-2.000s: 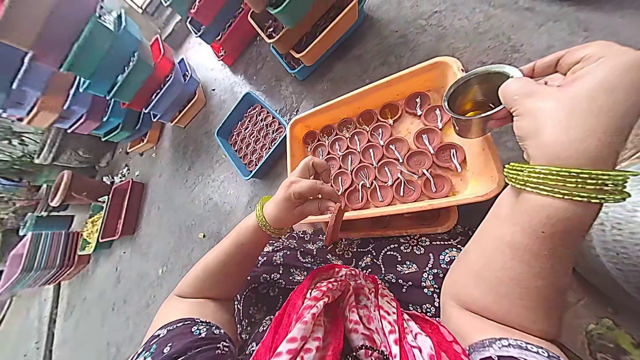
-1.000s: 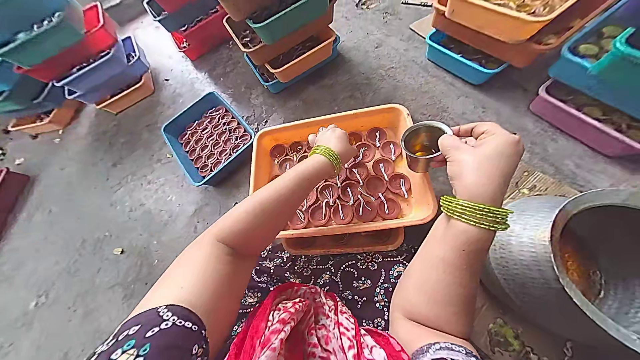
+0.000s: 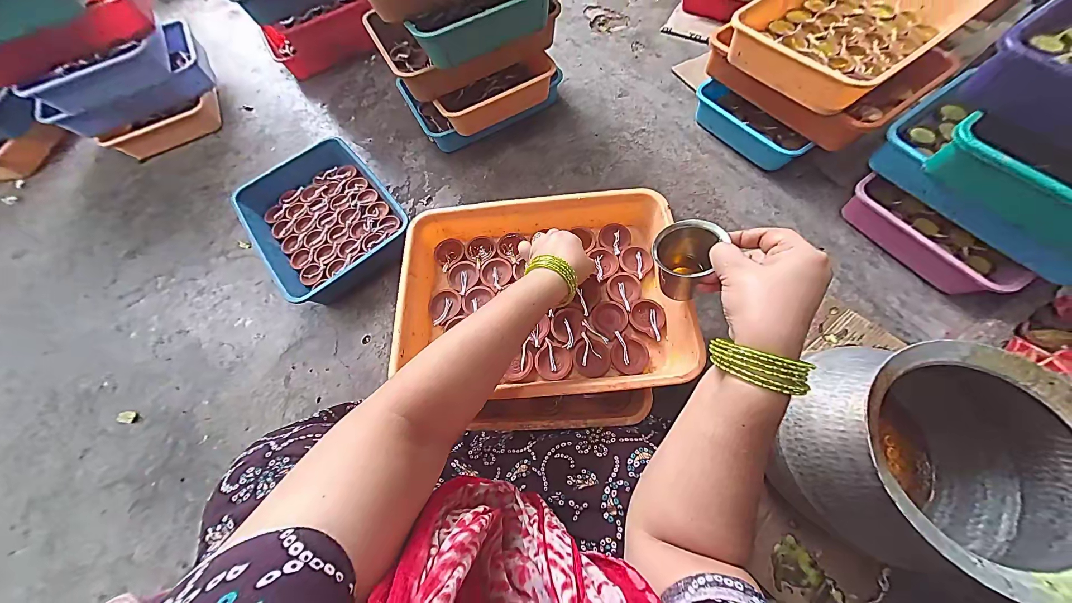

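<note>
My left hand [image 3: 554,251] reaches into an orange plastic tray [image 3: 686,335], down among rows of small round clay lamps [image 3: 609,319] with white cotton wicks. Its fingertips are hidden behind the hand, so whether they grip a lamp or wick cannot be told. A small steel cup [image 3: 687,260] with some yellowish liquid in it is held by its rim in my right hand [image 3: 770,280], over the tray's right edge. Beneath this tray, another orange tray [image 3: 569,412] shows at the near side.
A blue tub [image 3: 289,280] of similar lamps stands left of the tray. Stacked coloured tubs [image 3: 488,39] with contents line the far side, and more [image 3: 930,251] stand at the right. At the lower right a large metal pot [image 3: 829,427] lies tilted, its mouth showing.
Two seconds ago my left hand held a clay lamp at the tray's near edge; now it is inside, among the lamps. The right hand still holds the cup. The view has shifted.
</note>
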